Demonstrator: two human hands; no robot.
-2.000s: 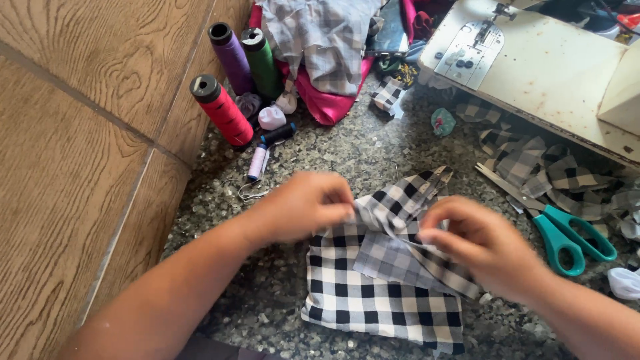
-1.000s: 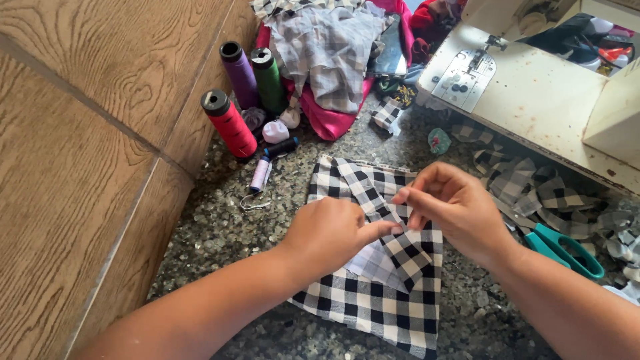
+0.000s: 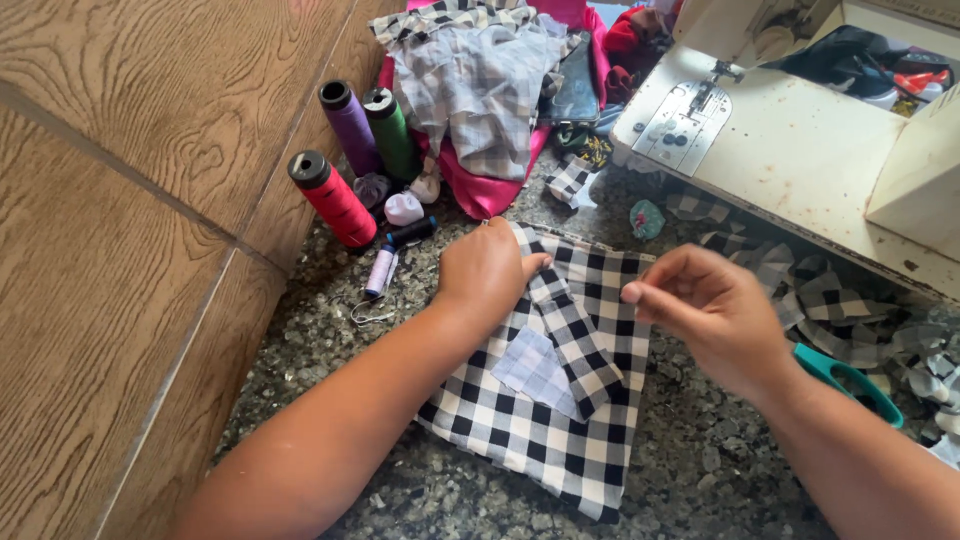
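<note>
A black-and-white checked cloth piece (image 3: pixel 555 450) lies on the speckled stone worktop. Across it slants a folded checked strip (image 3: pixel 574 337), beside a small patch of pale fabric (image 3: pixel 536 371) that shows its paler side. My left hand (image 3: pixel 484 270) grips the strip's upper end and the cloth's top left corner between thumb and fingers. At the cloth's upper right edge, my right hand (image 3: pixel 694 307) is raised with thumb and index finger close together; whether they pinch anything cannot be told.
Purple (image 3: pixel 351 131), green (image 3: pixel 394 135) and red (image 3: pixel 334 199) thread spools stand at the left by the wood-look tiles. A white sewing machine (image 3: pixel 795 157) occupies the upper right. Teal-handled scissors (image 3: pixel 847 382) lie partly under my right forearm, near fabric scraps (image 3: pixel 840 300). Behind is a fabric heap (image 3: pixel 480 90).
The checked cloth has turned and now lies flatter, with the strip slanting over it. My left hand has moved from the strip's middle to its upper end.
</note>
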